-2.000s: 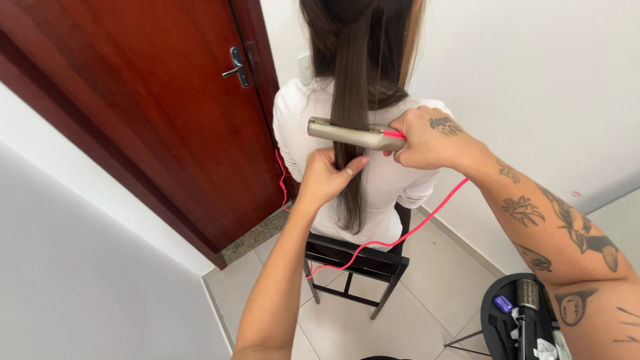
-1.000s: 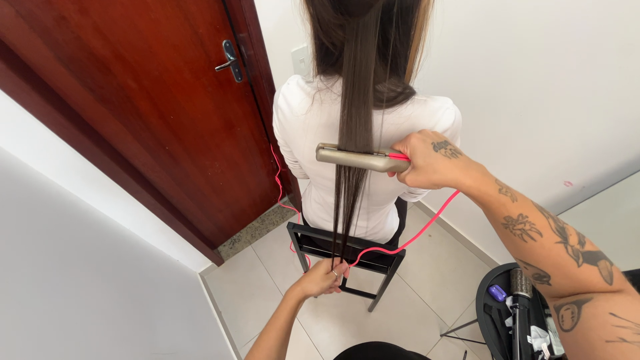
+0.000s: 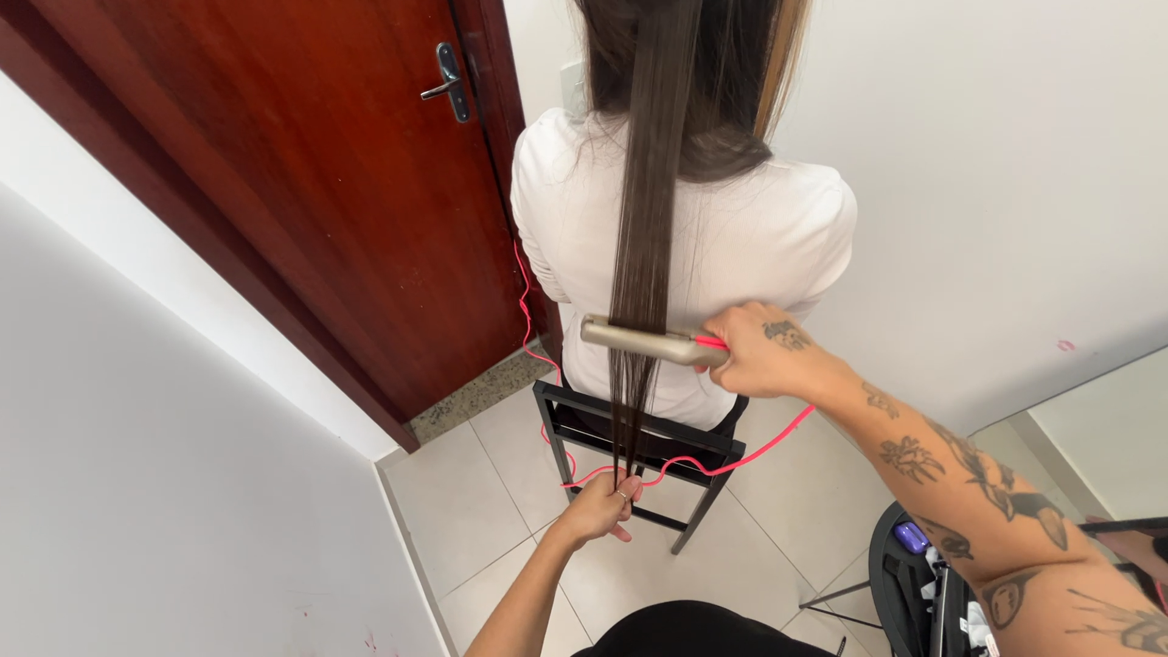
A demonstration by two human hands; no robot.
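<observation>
A person in a white long-sleeved top [image 3: 757,237] sits with their back to me. A long, straight section of dark hair [image 3: 650,210] hangs down the middle of their back. My right hand [image 3: 762,351] grips a champagne-coloured hair straightener [image 3: 639,342], whose plates are around the section below the shoulder blades. Below it, my left hand [image 3: 602,505], with a ring on one finger, pinches the thin ends of the same section just behind the chair. From the straightener runs a pink cord [image 3: 776,445], passing behind the chair and up beside the door.
A black metal-framed chair [image 3: 639,424] holds the person. At left is a reddish-brown wooden door [image 3: 365,201] with a metal handle [image 3: 445,87]. The low right holds a round black side table [image 3: 881,566] bearing a purple item [image 3: 911,537] and tools. White walls stand on both sides.
The straightener in my right hand has moved down the hair section. My left hand has dropped from mid-section to the hair ends, and the section is now drawn out straight.
</observation>
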